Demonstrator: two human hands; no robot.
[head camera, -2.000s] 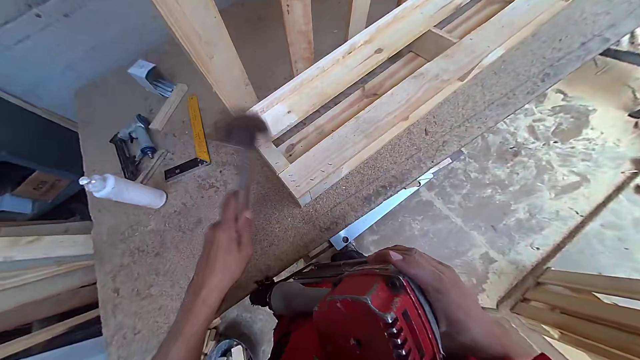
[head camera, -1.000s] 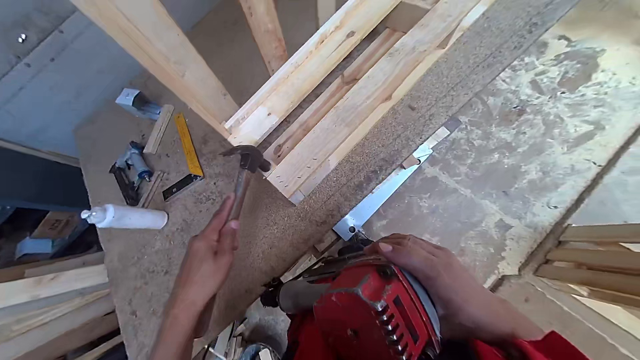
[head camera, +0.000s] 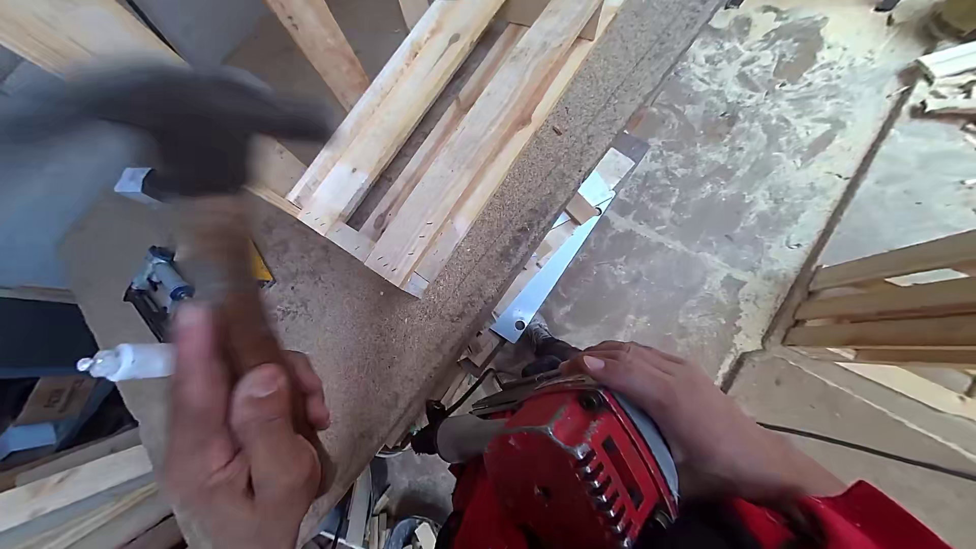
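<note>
My left hand (head camera: 244, 435) grips the wooden handle of a claw hammer (head camera: 202, 130), which is raised close to the camera and blurred. Beyond it, a frame of pale wooden slats (head camera: 450, 175) lies on the particleboard bench, with staples showing near its corner. My right hand (head camera: 663, 412) rests on a red circular saw (head camera: 564, 473), held low against my body beside the bench edge. Partly behind the hammer lie a nail gun (head camera: 158, 282), a white bottle (head camera: 133, 361) and the yellow blade of a square (head camera: 261, 263).
A metal strip with a hole (head camera: 545, 286) and wood offcuts lie below the bench edge (head camera: 518, 221). Stacked timber (head camera: 76, 488) stands at lower left, more slats (head camera: 900, 305) at right. A dark cable (head camera: 869, 450) crosses the concrete floor.
My left hand has lifted the hammer from beside the frame's corner up toward the camera. My right hand stays on the red saw.
</note>
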